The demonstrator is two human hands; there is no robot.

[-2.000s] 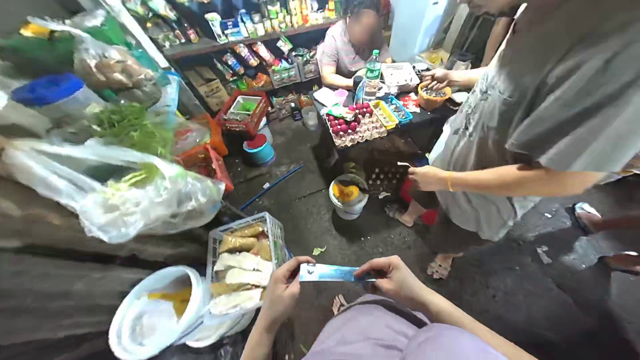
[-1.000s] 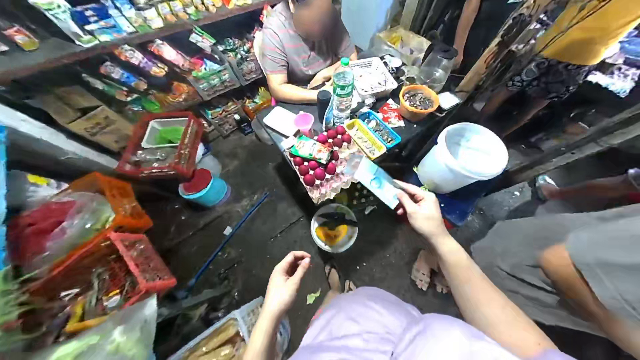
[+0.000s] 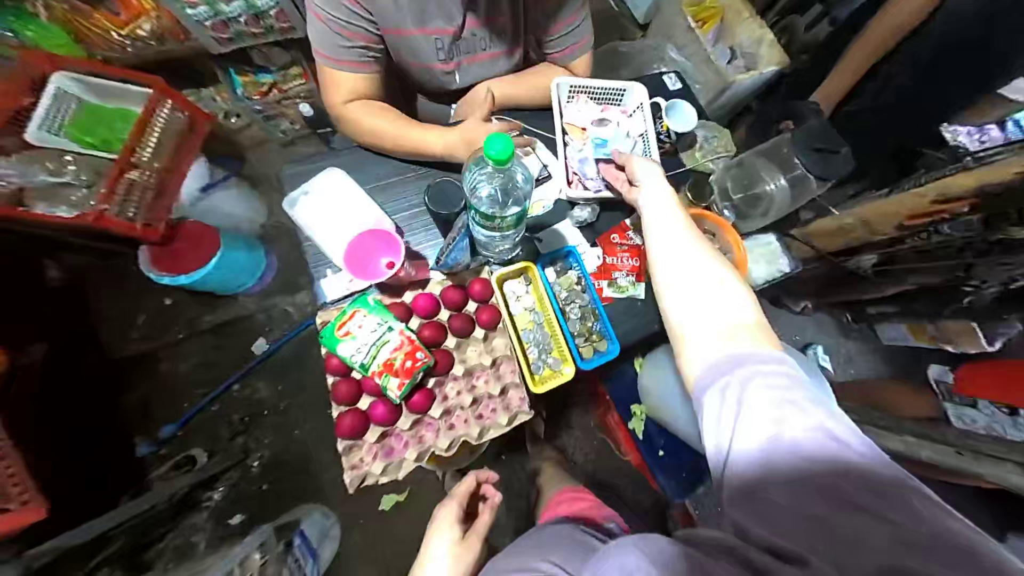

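Observation:
My right hand (image 3: 632, 178) reaches over a white plastic basket (image 3: 558, 128) of banknotes (image 3: 596, 132); its fingertips are at a bluish note, and whether they grip it I cannot tell. My left hand (image 3: 466, 512) is low in front of me, empty, its fingers loosely curled and apart. Between the hands are a yellow basket (image 3: 534, 328) and a blue basket (image 3: 579, 308) of coins. To their left, a green and red packet (image 3: 376, 344) lies on red eggs (image 3: 432, 334) in a cardboard tray (image 3: 480, 384). A clear plastic bottle with a green cap (image 3: 498, 200) stands behind the coins.
A seated person (image 3: 456, 88) rests both arms on the table's far side. Right of my forearm are an orange bowl (image 3: 724, 240) and a clear plastic jar (image 3: 760, 188). A pink cup (image 3: 374, 256) and a white container lid (image 3: 336, 212) are at left. Red crates (image 3: 152, 168) stand farther left.
My right hand, with a bluish banknote in it one second ago, has moved forward to the white basket. Two seconds ago both hands held the note. The view has moved closer over the table.

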